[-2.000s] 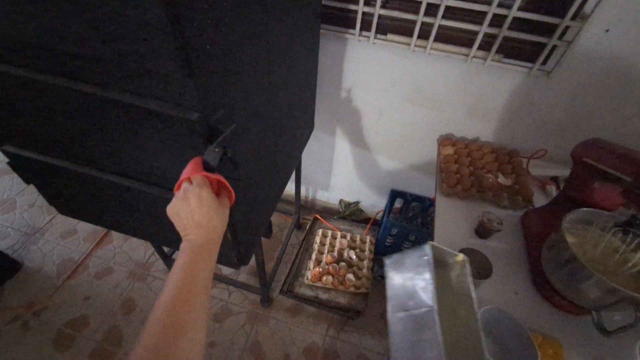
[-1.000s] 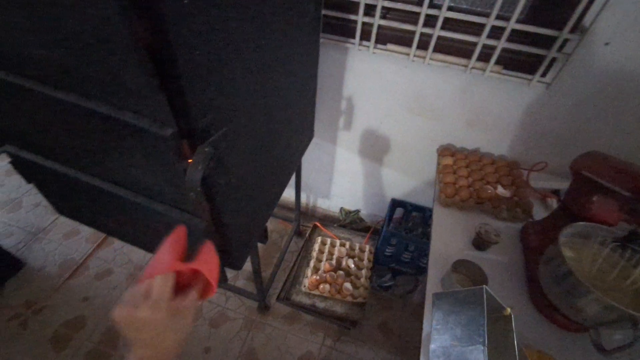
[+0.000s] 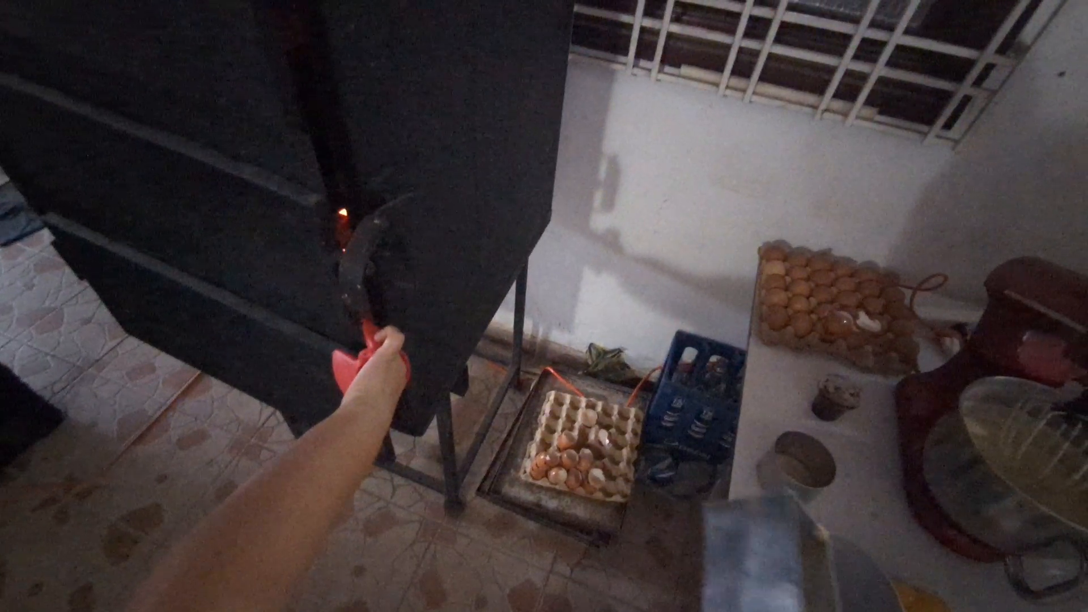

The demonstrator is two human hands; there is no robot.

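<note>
My left hand (image 3: pixel 382 361) is closed on a red pot holder (image 3: pixel 355 367), which touches the lower end of a curved dark latch handle (image 3: pixel 355 263). The handle sits on the front of a large black metal oven (image 3: pixel 459 170). Beside the handle, a small orange glow (image 3: pixel 342 212) shows at a narrow dark gap in the oven front. My right hand is not in view. At the lower right a rectangular metal pan (image 3: pixel 752 552), blurred and cut off by the frame edge, stands out in front of the table; what holds it is hidden.
A white table (image 3: pixel 752 450) bears an egg tray (image 3: pixel 829 302), small cups and a red stand mixer (image 3: pixel 935 433) with a metal bowl. On the floor are a carton with eggshells (image 3: pixel 586 446) and a blue crate (image 3: pixel 693 395). The oven's metal legs (image 3: pixel 446 450) stand nearby.
My left hand with the red pot holder dropped away from the latch handle, then came back up to its lower end. An orange glow now shows beside the handle; two seconds ago none was visible.
</note>
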